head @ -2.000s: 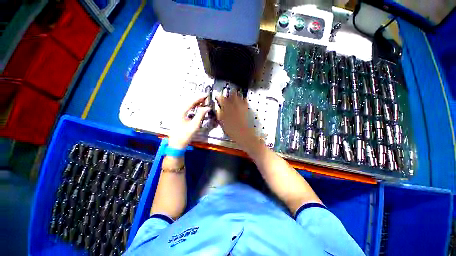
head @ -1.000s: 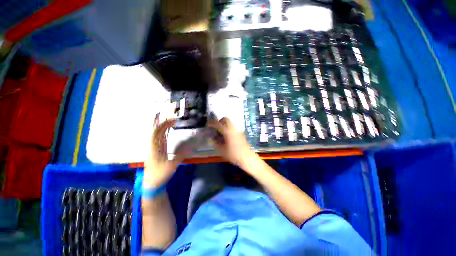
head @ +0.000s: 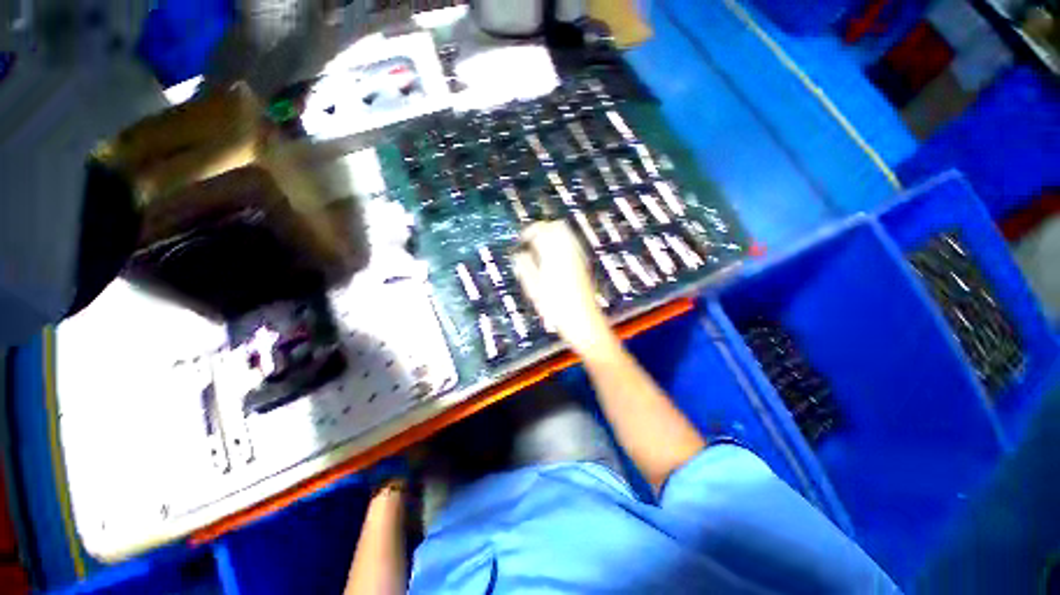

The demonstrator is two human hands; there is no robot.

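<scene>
My right hand (head: 554, 270) is over the green parts tray (head: 448, 227), among rows of shiny turned metal parts (head: 620, 272). Its fingers point down and are blurred; whether they hold a part is hidden. Of my left arm only the forearm (head: 379, 540) and a wrist bracelet show, below the bench's front edge; the left hand itself cannot be made out. The dark fixture (head: 294, 363) stands on the perforated base plate (head: 378, 401) under the marking machine, with a bright, blurred spot on it.
The brown cardboard shield (head: 192, 145) rises behind the fixture. Thin locating bars (head: 227, 413) lie left of it. The control panel (head: 374, 91) is behind the tray. Blue bins (head: 930, 337) with metal parts stand at the right. An orange edge (head: 465, 413) borders the bench front.
The view has swung right. Both hands have left the fixture area: my right hand has moved right onto the parts tray, and my left has dropped below the bench edge.
</scene>
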